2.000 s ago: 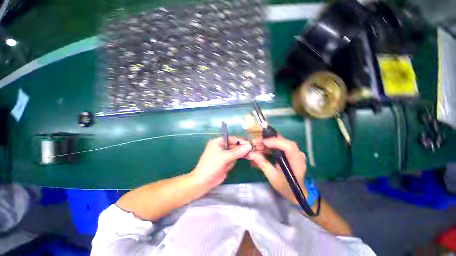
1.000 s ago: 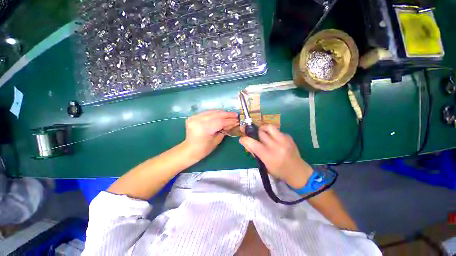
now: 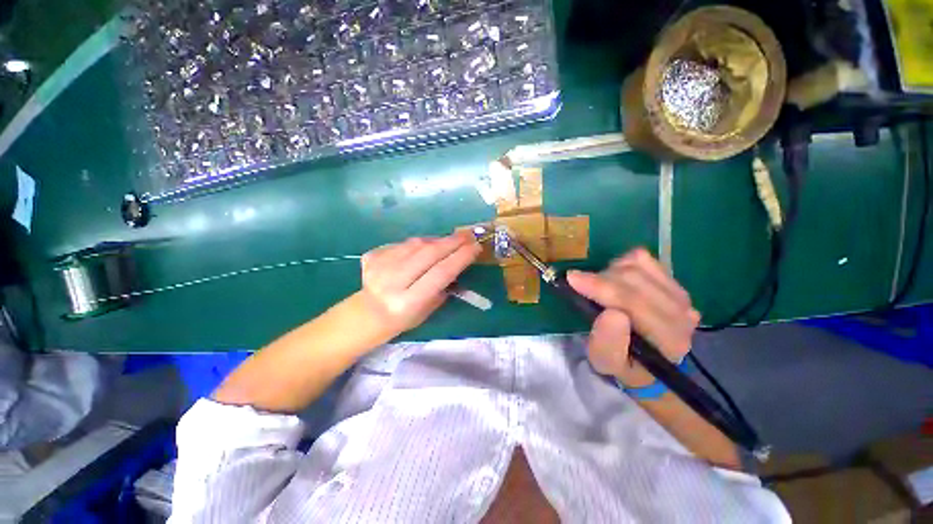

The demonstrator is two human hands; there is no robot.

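Note:
My right hand (image 3: 645, 307) grips the black soldering iron (image 3: 670, 374). Its silver tip points up-left to a small silver component (image 3: 502, 243) on the brown tape cross (image 3: 568, 236). My left hand (image 3: 414, 278) lies palm down at the cross's left arm, fingertips beside the component. Thin solder wire (image 3: 256, 268) runs from the spool (image 3: 79, 285) to my left hand. A slim silver strip, likely tweezers (image 3: 471, 298), sticks out below my left fingers. Whether the tip touches the component is too small to tell.
A clear tray (image 3: 343, 143) of small silver parts lies at the upper left. A round tan tub (image 3: 762, 123) with silvery bits stands upper right. Black cables and a cream connector (image 3: 766, 192) lie right. A small dark round unit (image 3: 134, 210) sits at the tray's lower left corner.
My right hand has moved right and swung the iron from pointing upward to pointing up-left at the cross. My left hand has shifted slightly left and down, and the silver strip now shows below it.

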